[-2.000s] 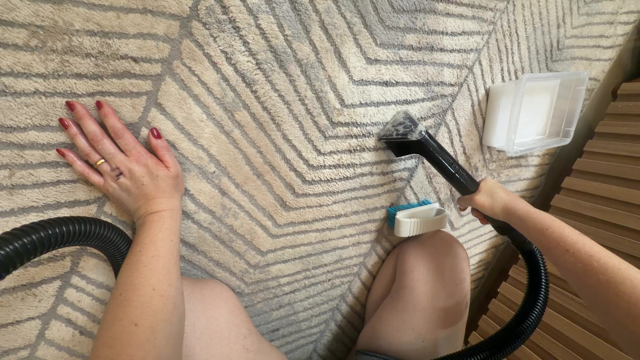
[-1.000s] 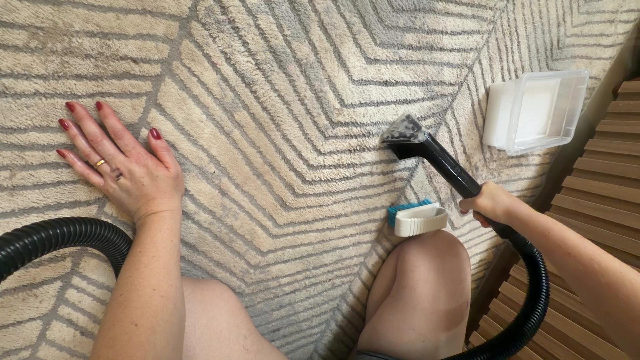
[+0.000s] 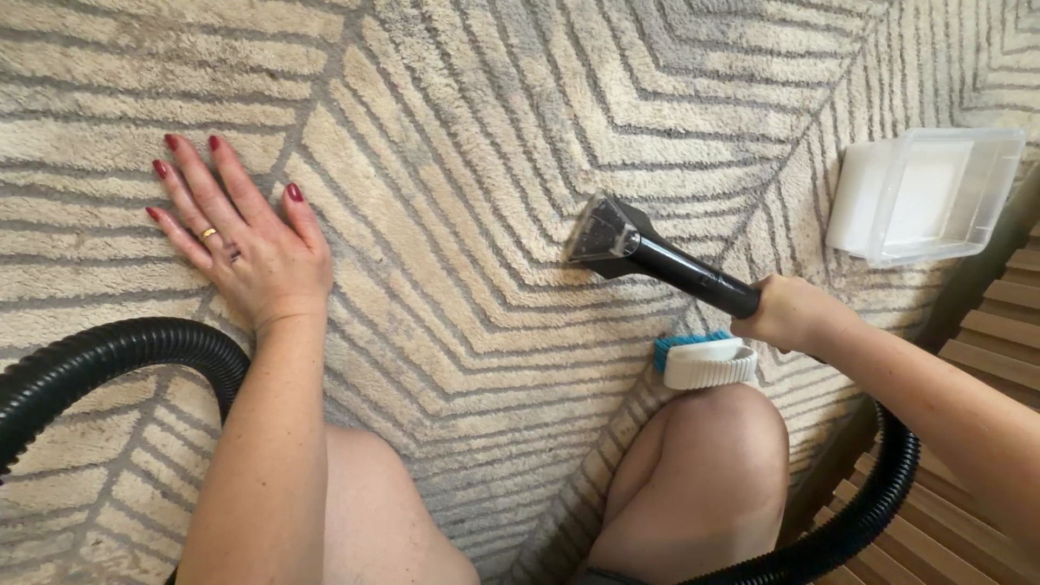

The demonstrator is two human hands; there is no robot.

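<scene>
My right hand [image 3: 800, 317] is closed around the black tube of an upholstery cleaner nozzle [image 3: 678, 272]. The nozzle's clear, wide head rests on the patterned beige and gray rug [image 3: 487, 357], left of the hand. My left hand [image 3: 260, 244] lies palm down on the rug with its fingers spread, holding nothing. A scrub brush with a white handle and blue bristles [image 3: 707, 363] lies on its side on the rug, just below the nozzle tube and touching or close to my right knee.
A clear plastic container [image 3: 934, 199] with something white stands on the rug at the upper right. A black corrugated hose [image 3: 130, 349] curves at the left, and hose also runs below my right arm. Slatted wood [image 3: 987, 349] borders the rug at the right.
The nozzle and my right hand have moved to the left and down across the rug. My left hand stays in place.
</scene>
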